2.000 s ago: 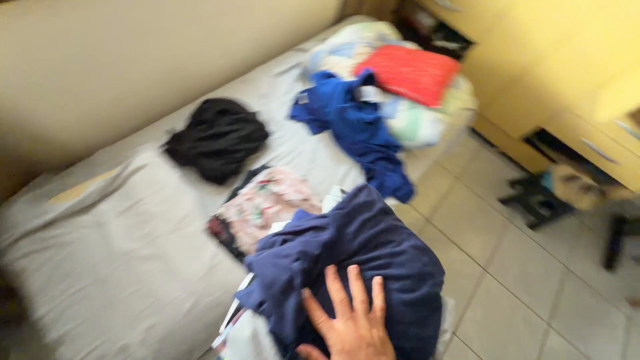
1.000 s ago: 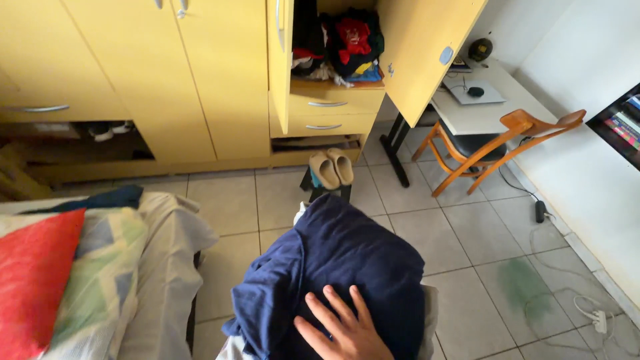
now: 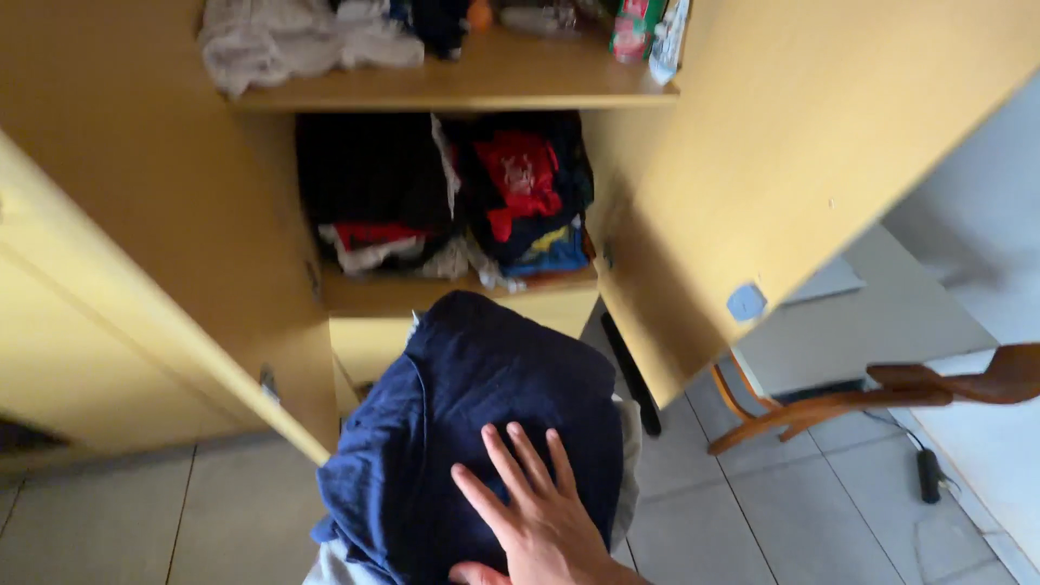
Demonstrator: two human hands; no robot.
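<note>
A stack of clothes with a navy blue garment (image 3: 487, 382) on top is at the lower middle of the view. My right hand (image 3: 536, 512) lies flat on that garment with its fingers spread. Paler cloth shows at the stack's edges. My left hand is not visible. Beyond the stack stands an open yellow wardrobe. Its lower shelf (image 3: 390, 301) bears a pile of dark clothes (image 3: 374, 179) on the left and another with a red garment (image 3: 524, 175) on the right. Beige folded cloth (image 3: 276, 41) lies on the upper shelf (image 3: 520, 89).
One wardrobe door (image 3: 772, 146) stands open on the right, another door (image 3: 162, 301) on the left. Right of them are a white desk (image 3: 877, 317) and a wooden chair (image 3: 837, 402). A black adapter (image 3: 928, 475) with a cable lies by the wall on the tiled floor (image 3: 691, 520).
The view has swung from the bed to the wardrobe and come close to its open shelves. The clothes stack has moved along, with my right hand still flat on top.
</note>
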